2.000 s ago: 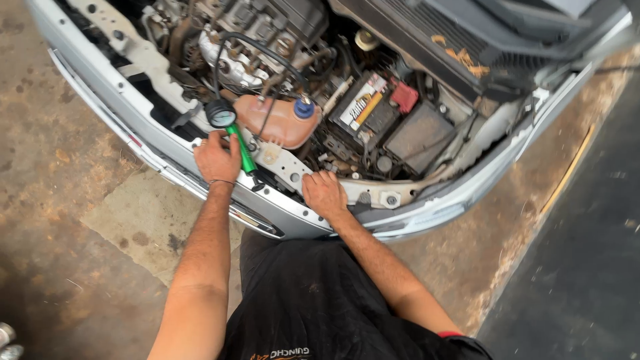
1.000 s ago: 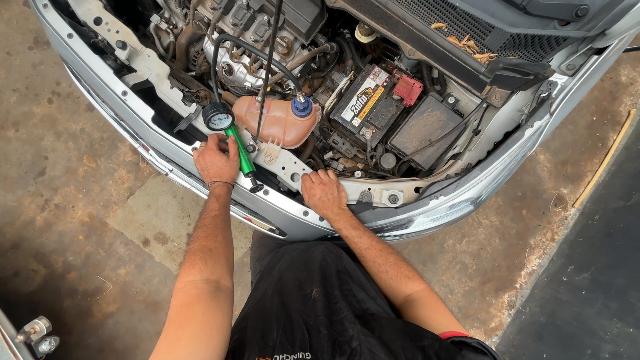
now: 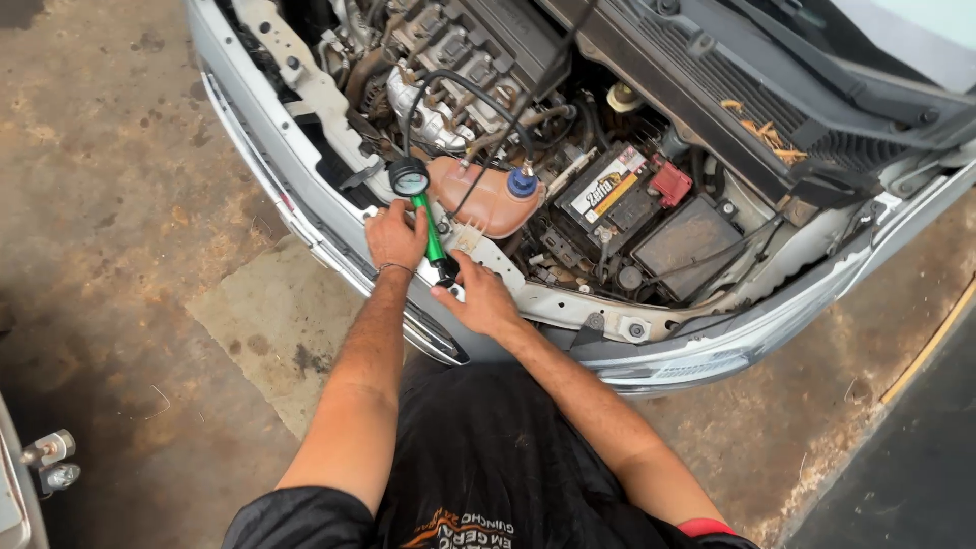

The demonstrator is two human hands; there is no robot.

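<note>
A green hand pump (image 3: 431, 236) with a round black pressure gauge (image 3: 409, 177) lies over the car's front crossmember. My left hand (image 3: 396, 238) is at its upper part, just below the gauge, fingers against the green barrel; how firmly they close is hidden. Beside the pump's black handle (image 3: 444, 274) is my right hand (image 3: 480, 296), thumb and fingers spread around it, with no clear grip. A black hose (image 3: 465, 85) arches from the gauge to a blue cap adapter (image 3: 522, 181) on the brownish coolant expansion tank (image 3: 488, 200).
A car battery (image 3: 606, 191) with a red terminal cover (image 3: 671, 183) and a black fuse box cover (image 3: 688, 248) sit right of the tank. The engine (image 3: 465, 61) lies behind. The thin dark hood prop rod (image 3: 526, 99) crosses above the tank. Dry leaves (image 3: 762, 133) rest on the cowl.
My right hand has left the front crossmember and moved left to the pump's handle end. My left hand stays by the gauge.
</note>
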